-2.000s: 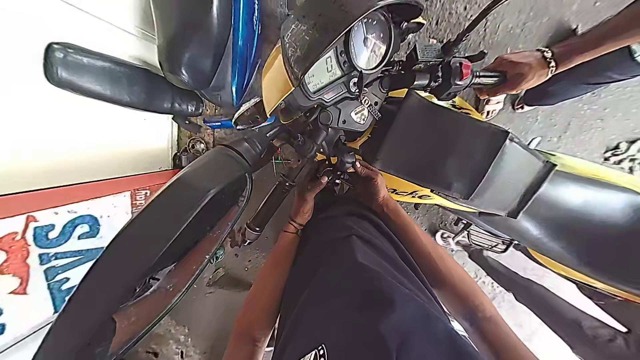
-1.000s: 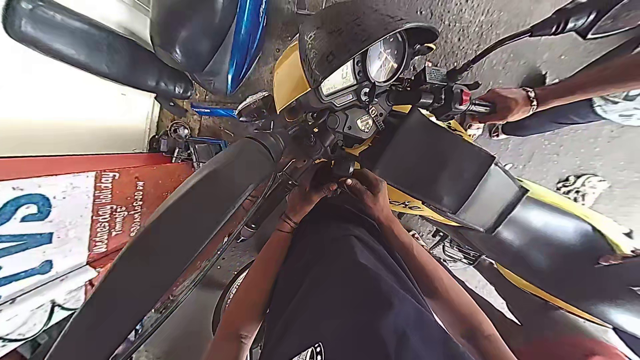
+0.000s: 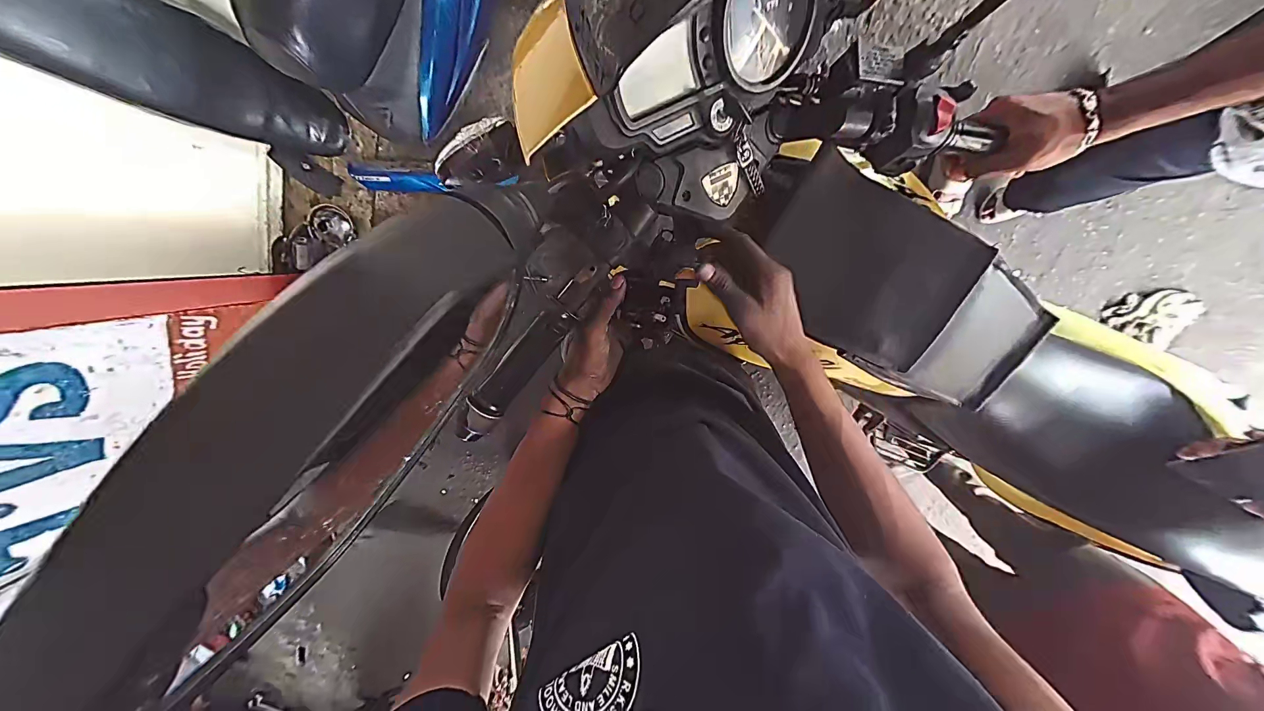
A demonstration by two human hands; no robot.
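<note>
My left hand (image 3: 592, 341) is at the dark handlebar switch housing of a yellow and black motorcycle, beside the rubber grip (image 3: 513, 375). Its thumb rests near an orange-yellow part, and the other fingers are hidden. My right hand (image 3: 755, 291) is on the other side of the dark parts (image 3: 657, 306), fingers bent toward them; whether it pinches something small cannot be made out. The instrument cluster (image 3: 681, 84), with a round dial, lies above both hands. The yellow side panel (image 3: 731, 331) passes under my right hand.
Another person's hand (image 3: 1037, 133) holds the far handlebar grip. A large black mirror housing (image 3: 296, 336) crosses the left side. Past my right arm are a black tank cover (image 3: 879, 257) and the seat (image 3: 1086, 395). A blue and black motorcycle (image 3: 434, 79) stands at the upper left.
My hands, close together at the dark parts one second ago, are now farther apart, with the parts between them showing. The view has moved closer to the handlebar.
</note>
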